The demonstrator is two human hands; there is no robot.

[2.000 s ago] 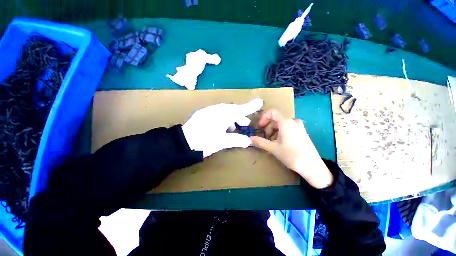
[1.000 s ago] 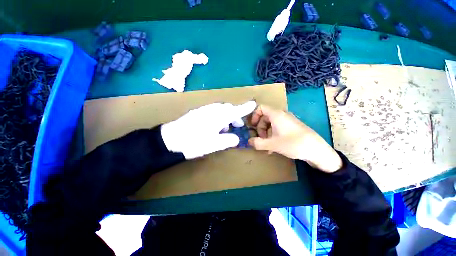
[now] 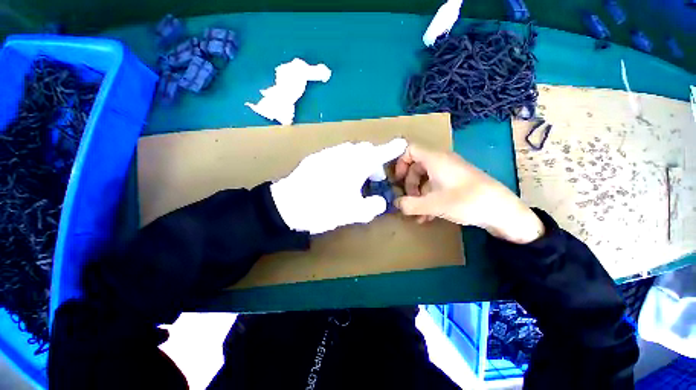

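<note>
My left hand, in a white glove, grips a small dark blue-grey plastic housing between thumb and fingers, above the cardboard work mat. My right hand is bare. Its thumb and curled fingers touch the housing's right side; the fingers hide much of the part. Whether the right fingers also hold a rubber loop cannot be told.
A blue bin of black loops stands left. Housings, a white crumpled tissue, a loop pile and a white bottle lie beyond the mat. A speckled mat lies right, a blue crate below.
Both hands stay together around the housing, with small shifts of the fingers. The right wrist has turned and its forearm sits further right. The whole view has shifted slightly.
</note>
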